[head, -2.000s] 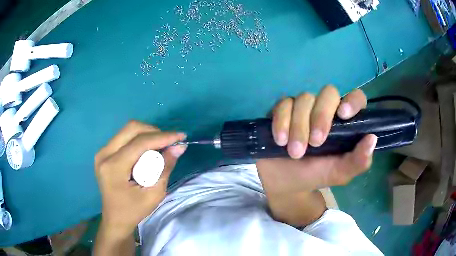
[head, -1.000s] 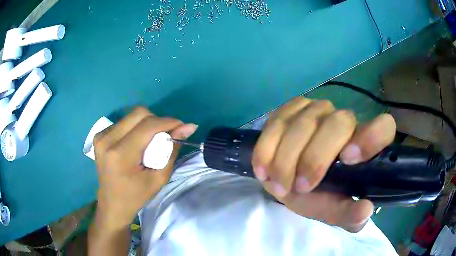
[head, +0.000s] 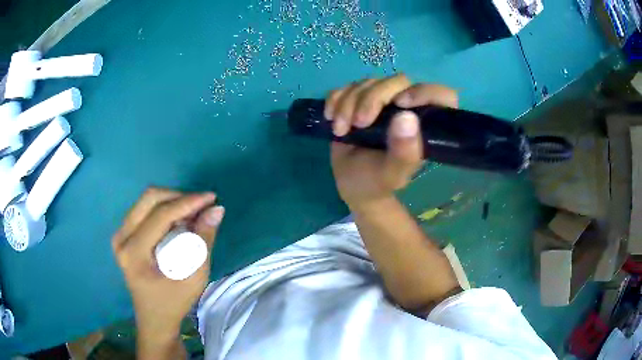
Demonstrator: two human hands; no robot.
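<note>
My left hand [head: 151,246] is closed around a white fan handle [head: 181,254], whose rounded end shows from the fist. The rest of that body is hidden by the hand. My right hand [head: 376,123] grips the black electric screwdriver [head: 468,137], held above the bench with its front pointing left. The thin bit [head: 276,114] is blurred and apart from the handle, near the lower edge of the small screws [head: 341,35]. Whether a screw is on the bit cannot be told.
Several white fan bodies [head: 53,172] lie along the left side of the green bench [head: 162,133]. A slim unit [head: 6,320] is cut off at the left edge. A black box [head: 486,20] stands at the top right. Cardboard boxes [head: 556,274] are on the floor at right.
The screwdriver has moved from the handle end up and away toward the scattered screws. My left hand has moved slightly left and down, still around the handle. The view has shifted.
</note>
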